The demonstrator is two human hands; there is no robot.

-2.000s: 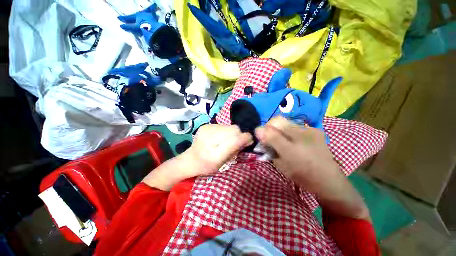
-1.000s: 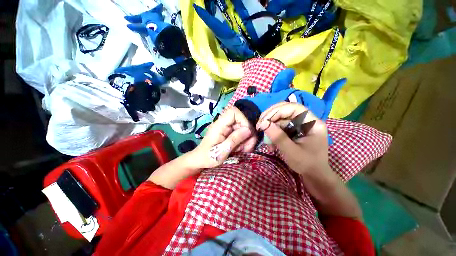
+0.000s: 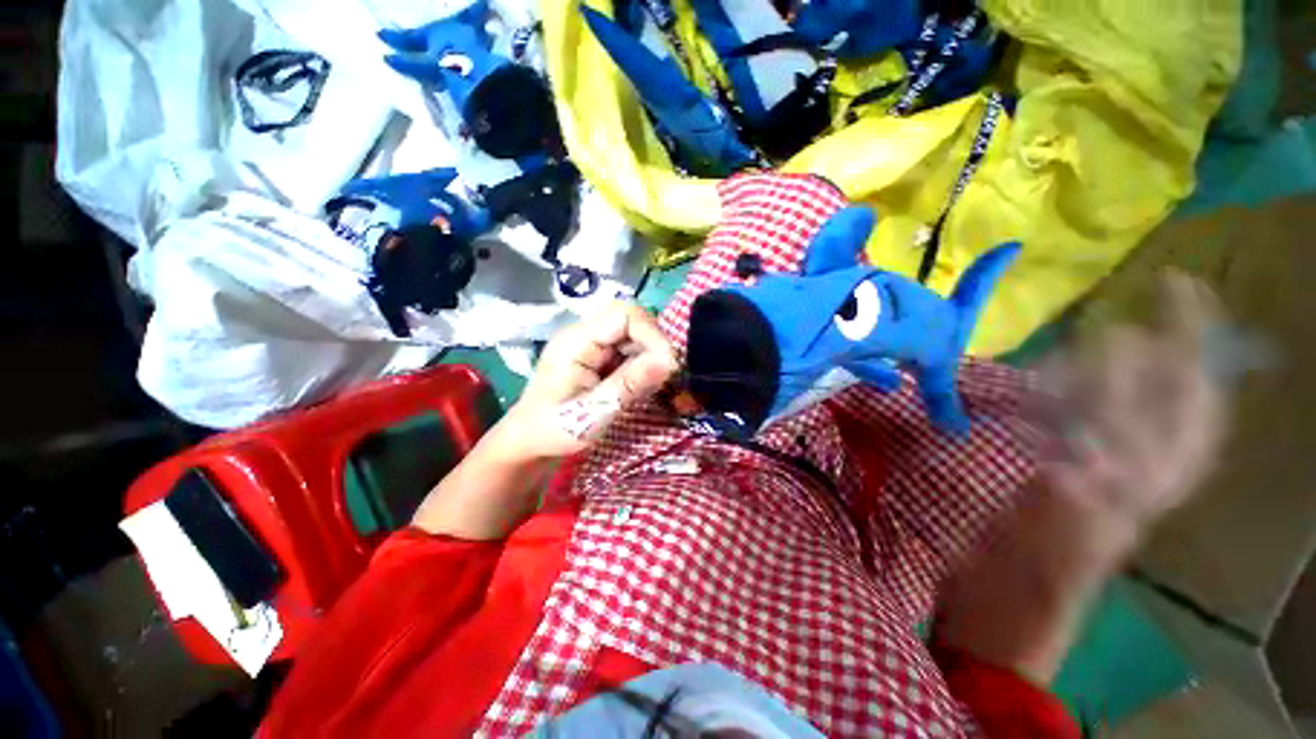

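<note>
A blue plush shark (image 3: 902, 318) lies on the red-and-white gingham apron (image 3: 722, 563), its round black end panel (image 3: 733, 354) towards the left. Its eye, fins and tail show. My left hand (image 3: 599, 378) has its fingertips pinched at the left edge of the black end; a white patch with red marks is on this hand. A faint thin line crosses the black panel. My right hand (image 3: 1147, 404) is raised out to the right, away from the shark, and strongly blurred; its fingers and anything in them cannot be made out.
A white sack (image 3: 217, 325) with blue and black shark pieces (image 3: 419, 267) is at the upper left. A yellow bag (image 3: 1104, 130) holds more sharks and lettered straps. A red stool (image 3: 296, 491) at the left carries a dark rectangle (image 3: 224, 537). Cardboard (image 3: 1241, 477) is at the right.
My right hand has swung from the shark's black end far out to the right. My left hand stays at the black end's left side. The shark's eye and side are uncovered.
</note>
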